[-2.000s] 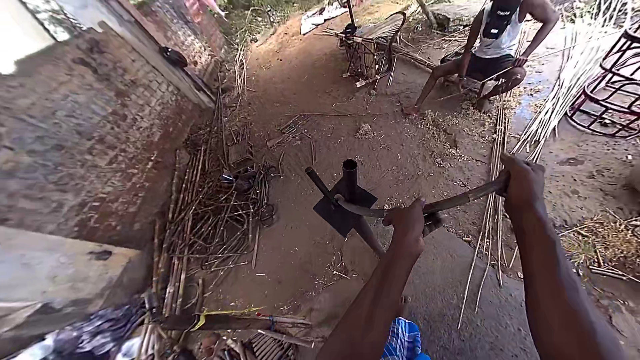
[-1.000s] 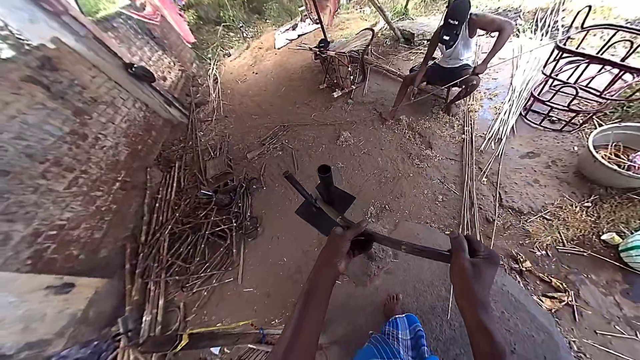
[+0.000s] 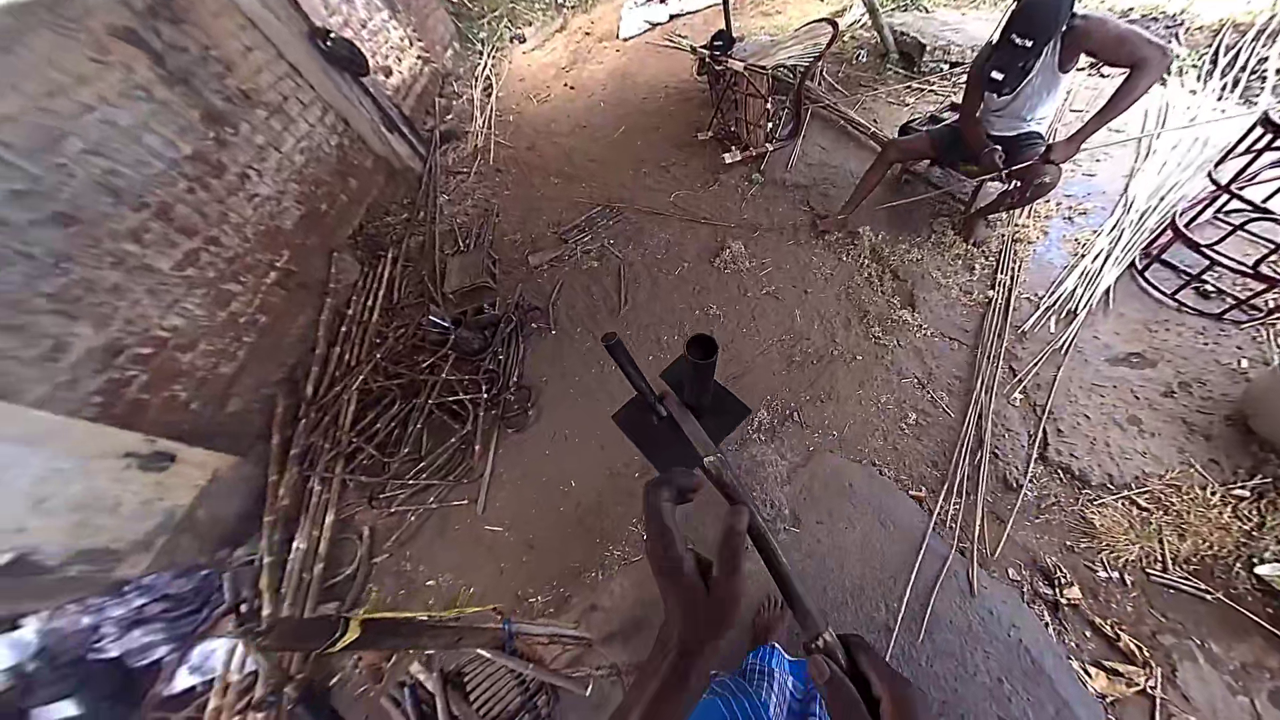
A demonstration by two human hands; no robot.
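A jointed cane pole (image 3: pixel 765 545) slants from my lap up to a dark metal stand. The stand has a square base plate (image 3: pixel 645 435), an upright tube (image 3: pixel 701 365) and a slanting rod or tube (image 3: pixel 630 370) on its left. My right hand (image 3: pixel 865 680) is closed around the pole's near end at the bottom of the view. Just left of the pole's middle, my left hand (image 3: pixel 690 560) has its thumb and fingers apart and does not grip it. Whether the pole's far end touches the stand is hard to tell.
Bent canes (image 3: pixel 430 370) lie heaped along a brick wall (image 3: pixel 170 220) at left. A seated person (image 3: pixel 1020 110) handles a thin cane at upper right. Long thin canes (image 3: pixel 985 400) lie on the right, near a cane frame (image 3: pixel 1215 230). A bundle (image 3: pixel 765 95) stands farther back.
My left hand has let go of the pole. My right hand has moved down towards my lap with the pole's near end, so the pole now slants more steeply.
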